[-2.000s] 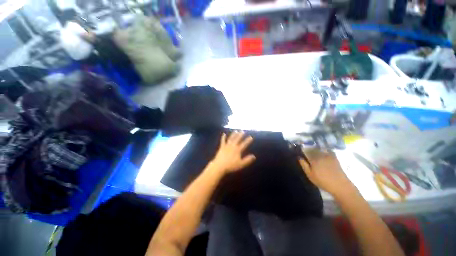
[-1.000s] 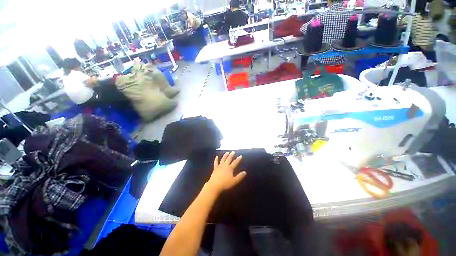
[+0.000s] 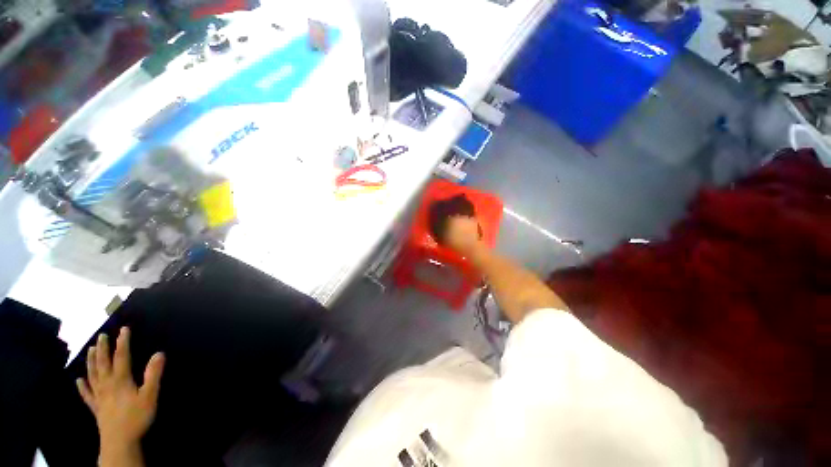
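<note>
The large black garment panel (image 3: 219,337) lies on the table at lower left, its upper edge by the machine's needle area. My left hand (image 3: 118,388) rests flat on it, fingers spread, holding nothing. My right hand (image 3: 463,237) is stretched out over the red stool (image 3: 487,208), its fingers closed on a small dark item (image 3: 448,212) on the seat; the fingertips are hidden and blurred. The black stack of cut panels (image 3: 25,347) is cut off by the left edge.
The white JACK machine (image 3: 273,100) has a yellow piece (image 3: 217,203) near its needle area. Scissors (image 3: 361,181) and a slim dark tool (image 3: 387,154) lie on the table. A dark bundle (image 3: 424,59) is behind the machine. A blue bin (image 3: 583,73) and dark red fabric (image 3: 747,292) stand right.
The view has swung right and down towards the stool. My right hand has left the panel by the needle and is now at the dark item. My left hand stays on the panel.
</note>
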